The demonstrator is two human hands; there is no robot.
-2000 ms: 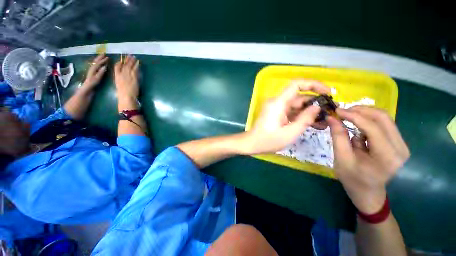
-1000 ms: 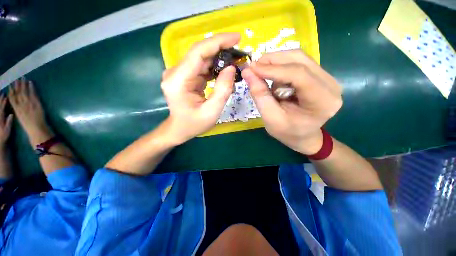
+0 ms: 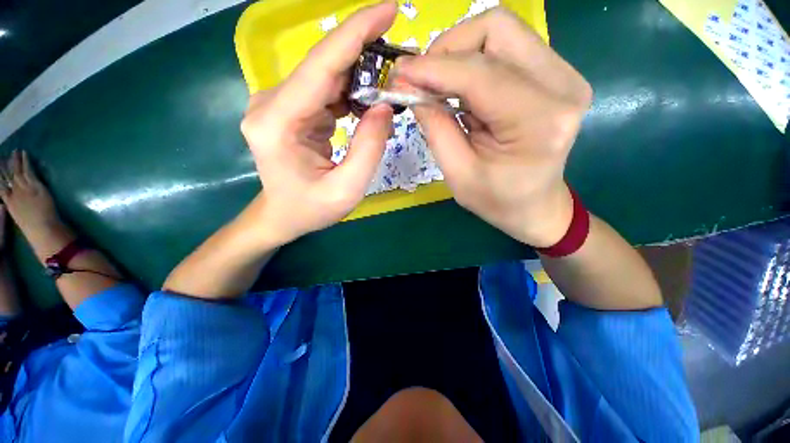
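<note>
My left hand (image 3: 316,130) holds a small black watch housing (image 3: 365,76) between thumb and fingers, its open side with shiny and gold parts facing up. My right hand (image 3: 507,121) holds slim silver tweezers (image 3: 405,98), slightly blurred, with the end over the housing. The right fingertips touch or nearly touch the housing's right side and partly hide it. Both hands are above a yellow tray (image 3: 260,52) with a heap of small white pads (image 3: 407,156) with blue marks. I cannot tell whether the tweezers grip a pad.
A pale sticker sheet (image 3: 745,48) with blue marks lies at the upper right of the green bench (image 3: 658,147). Another person's hand (image 3: 33,197) rests on the bench at far left. Clear bluish blister trays (image 3: 745,290) are at lower right. A white edge strip (image 3: 113,69) curves across upper left.
The view has swung from the left, and the tray now sits higher and further left in view. The tweezers' end now shows across the housing. The housing stays in my left hand.
</note>
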